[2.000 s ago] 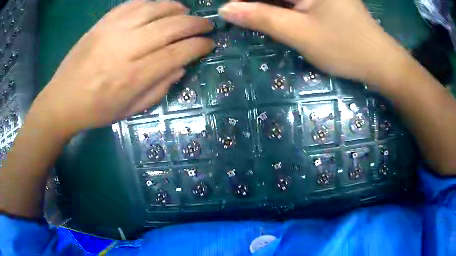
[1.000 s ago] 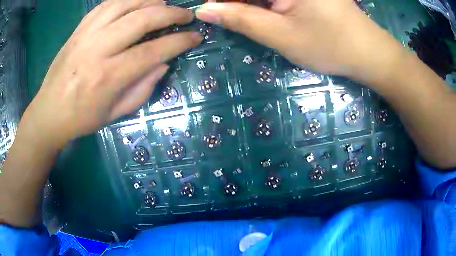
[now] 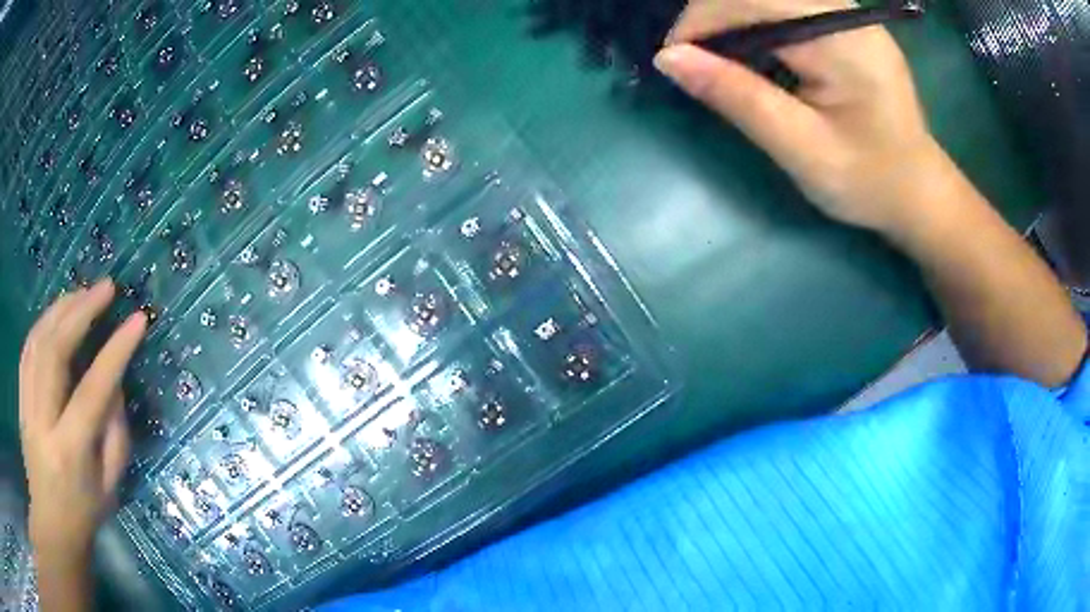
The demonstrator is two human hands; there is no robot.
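The clear blister tray lies tilted across the left and middle, with flex circuit assemblies in its pockets. My left hand rests at the tray's left side, fingers apart and apparently empty. My right hand is at the upper right, holding dark tweezers like a pen. Its fingertips are beside the pile of black pieces. The tweezers' tip is hidden by the hand or lost against the dark pile, so I cannot tell whether it holds a piece.
A dark green mat lies under the tray. A shiny, textured clear item is at the upper right edge. A blue sleeve and smock fill the lower right. Strong glare covers the tray's lower left pockets.
The view has turned and shifted right, so the tray shows further left and slanted. My hands have moved apart, the right now by the black pile and the left at the tray's left side.
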